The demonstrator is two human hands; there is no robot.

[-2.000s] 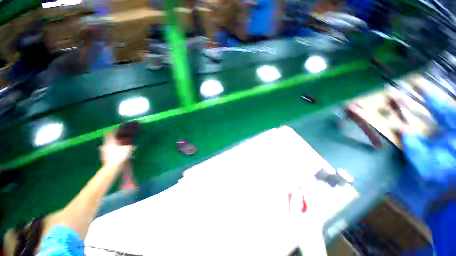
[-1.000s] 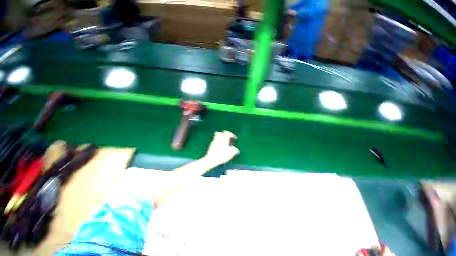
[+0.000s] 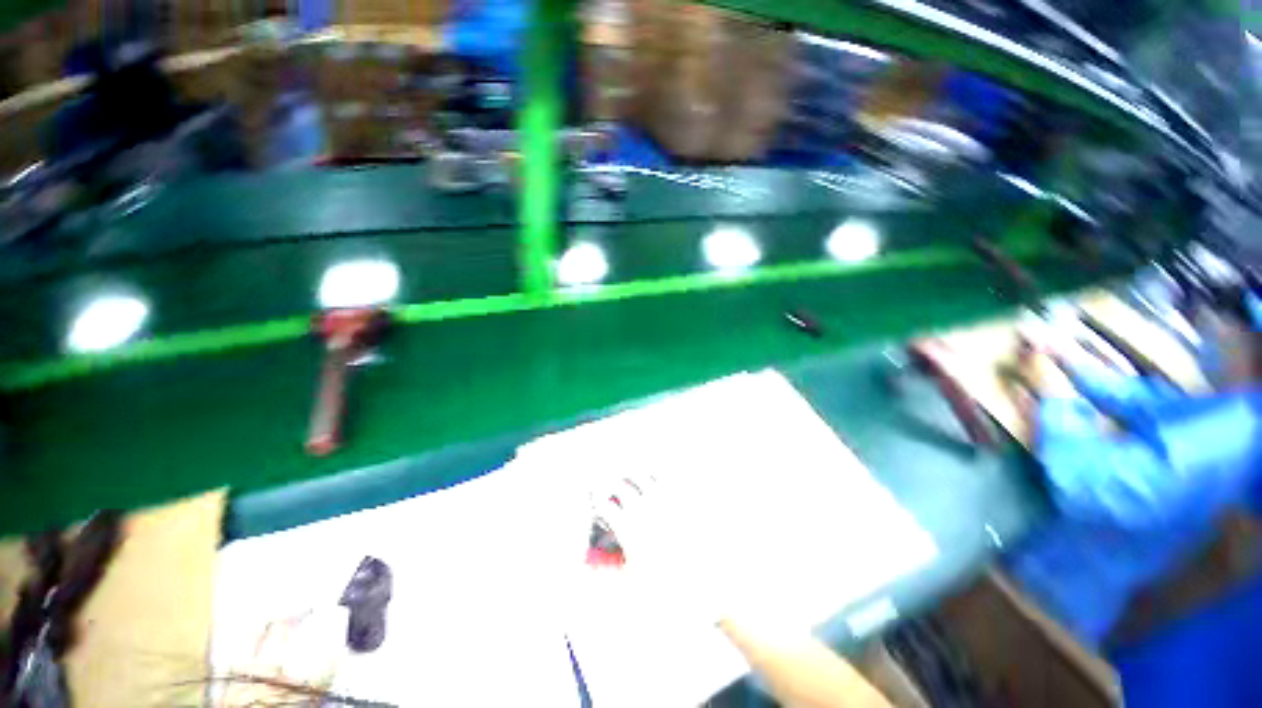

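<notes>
A dark maroon block [image 3: 367, 604] shows over the left part of the overexposed white sheet [image 3: 457, 553]. Faint skin-toned outlines of my left hand [image 3: 284, 643] lie just left of it; whether it grips the block cannot be told. My right forearm enters at the bottom right. My right hand [image 3: 623, 533] seems to be in a white glove that blends into the sheet; a red patch, a small dark spot and faint finger outlines show. Its grip is unclear. A T-shaped unit [image 3: 330, 387] lies on the green conveyor belt [image 3: 471, 374].
A small dark part [image 3: 803, 322] lies on the belt. A tan board [image 3: 152, 595] with dark parts is at the left. An open carton [image 3: 1031, 643] with dark pieces is at the lower right. A person in blue [image 3: 1149, 443] works at the right. A green post [image 3: 538, 166] stands behind the belt.
The view has swung right since one second ago. My left arm no longer reaches over the belt; the dark block now shows over the sheet. My right forearm has come into view.
</notes>
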